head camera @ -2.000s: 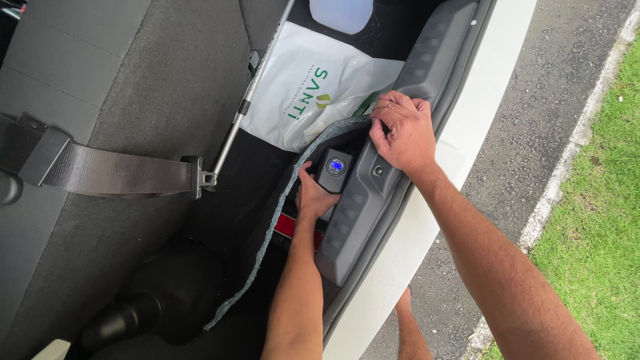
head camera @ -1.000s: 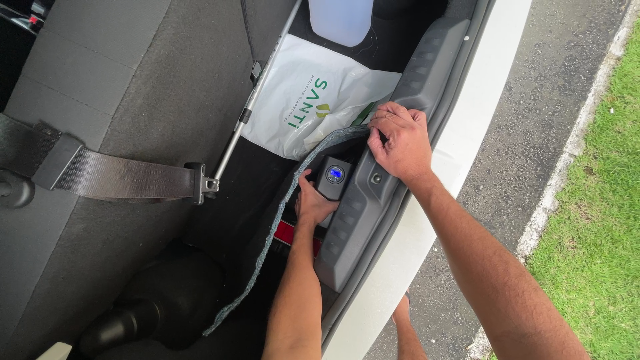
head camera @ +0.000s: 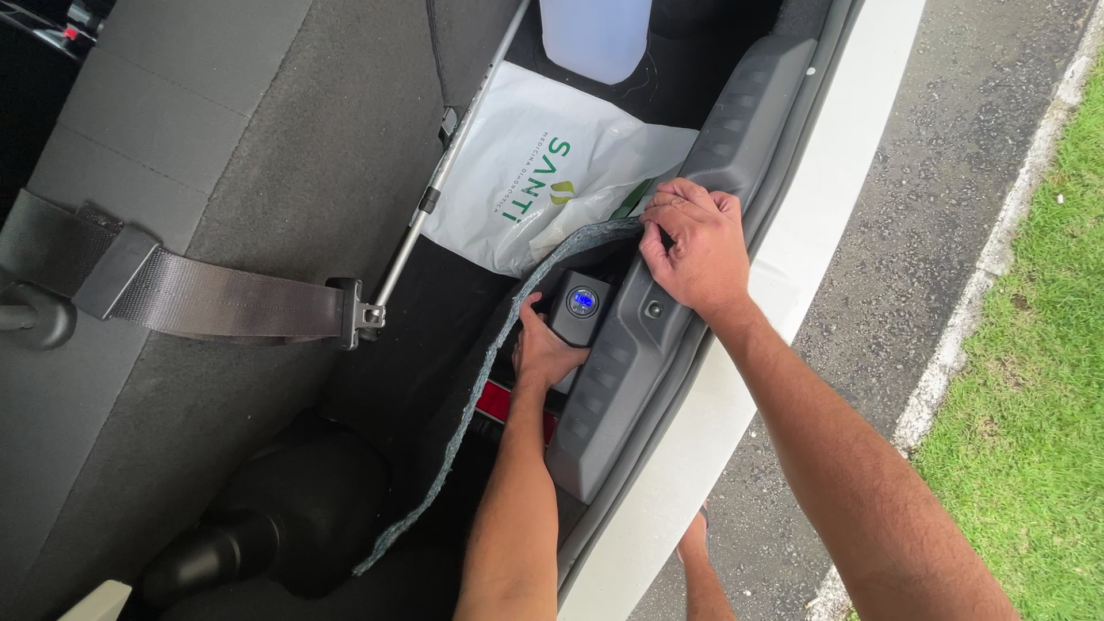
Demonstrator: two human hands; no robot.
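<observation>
My left hand (head camera: 545,347) is down in the gap between the lifted trunk floor mat and the grey plastic sill trim. It grips a dark box-shaped device (head camera: 576,326) with a round, blue-lit display on its upper end; some fingers are hidden behind the device. Above and to the right, my right hand (head camera: 695,246) pinches the upper end of the floor mat's frayed grey-blue edge (head camera: 492,362), beside the sill trim (head camera: 634,371). The mat's edge curves down to the lower left. A red object (head camera: 494,400) lies partly hidden behind my left forearm.
A white printed plastic bag (head camera: 552,164) and a translucent container (head camera: 597,39) lie farther in. A thin metal rod (head camera: 444,164) runs beside the dark seat back (head camera: 250,172), near a seat-belt buckle tongue (head camera: 349,313). The white car body edge (head camera: 776,293) borders the opening; pavement and grass lie outside.
</observation>
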